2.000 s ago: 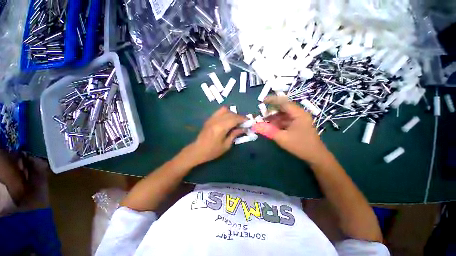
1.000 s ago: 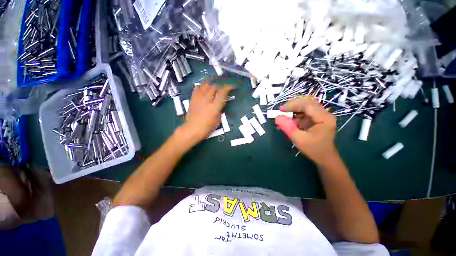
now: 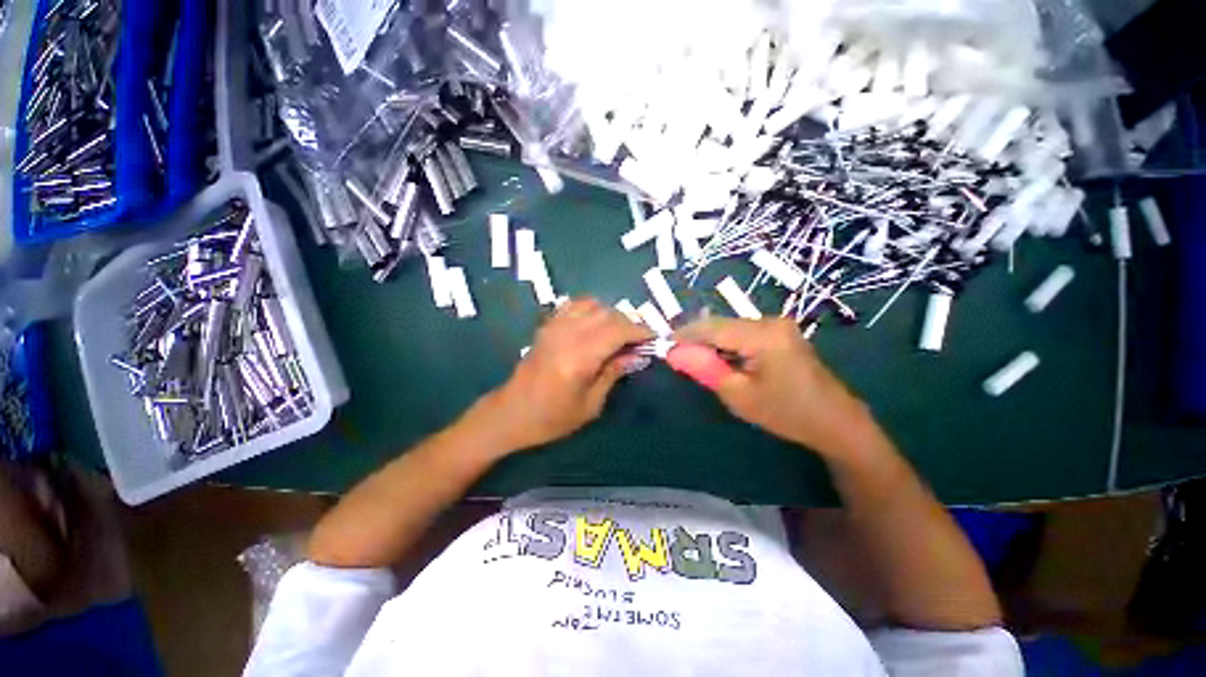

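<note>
My left hand (image 3: 582, 364) and my right hand (image 3: 754, 377) meet fingertip to fingertip over the dark green tabletop. A small whitish, slim piece (image 3: 657, 347) is pinched between them; its exact form is blurred and partly hidden by the fingers. My right hand has a pink-red cover on a digit. Loose white sleeves (image 3: 451, 286) lie beyond my left hand, and more (image 3: 661, 292) lie just beyond the fingertips. A tangled pile of stemmed inserts (image 3: 860, 225) is beyond my right hand.
A translucent bin (image 3: 324, 377) of silvery pieces stands at left, with blue bins (image 3: 132, 119) behind it. A clear bag of metal tubes (image 3: 357, 146) lies at upper left centre. A large white sleeve heap (image 3: 741, 79) is at the top. Part of a person (image 3: 33, 529) shows at far left.
My left hand has come back from the loose sleeves at left centre to meet my right hand, which has moved left. The view has shifted slightly.
</note>
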